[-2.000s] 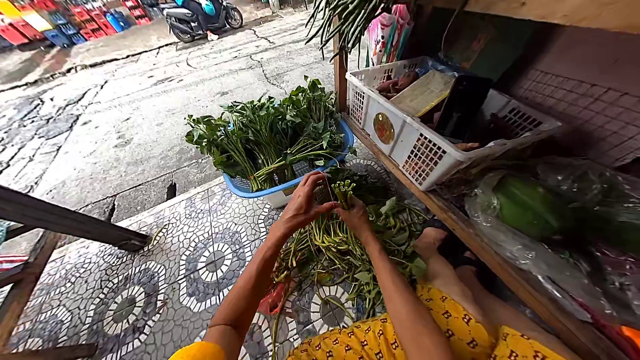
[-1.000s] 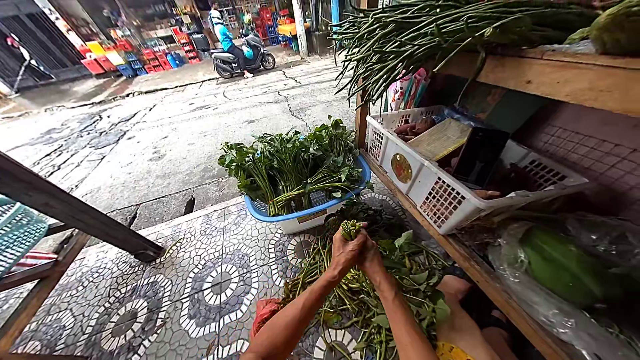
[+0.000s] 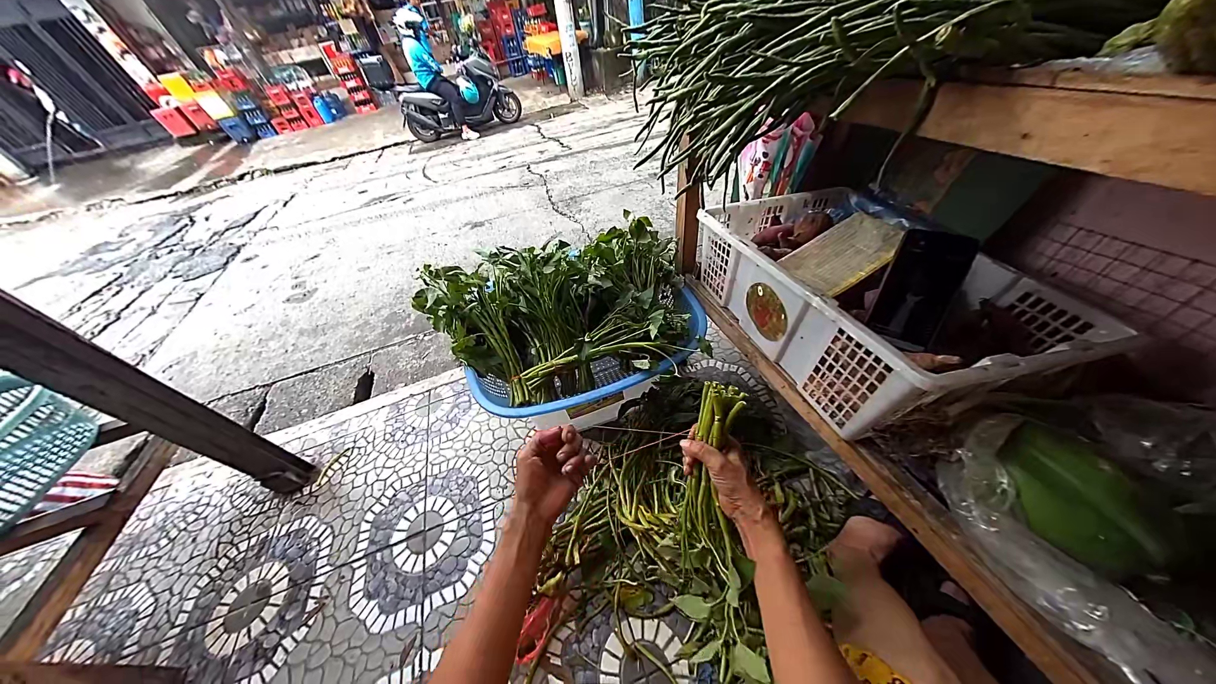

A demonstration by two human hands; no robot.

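My right hand [image 3: 724, 475] grips a bunch of leafy green stems [image 3: 711, 427], its cut ends pointing up and its leaves hanging down. To the left, my left hand [image 3: 551, 470] is raised with fingers curled, and a thin reddish strand [image 3: 636, 433] runs from it to the bunch. Loose stems and leaves [image 3: 627, 532] lie in a heap on the tiled floor beneath both hands. Just beyond them, a blue plastic basket [image 3: 579, 403] holds upright bundles of similar greens [image 3: 560, 313]. Part of a red thing [image 3: 540, 622] shows beside the heap.
At right, a white plastic crate [image 3: 826, 356] holds root vegetables and a box, above a wooden edge [image 3: 912, 513]. Long beans [image 3: 817, 76] overhang a shelf. Green produce in clear plastic [image 3: 1083, 494] lies lower right. A wooden frame [image 3: 142, 399] stands left. A rider [image 3: 427, 62] sits on a scooter across the road.
My hands were together at the bunch; now the left hand is apart from it, with the strand stretched between. The view has tilted up since the first frame, showing more of the street and long beans.
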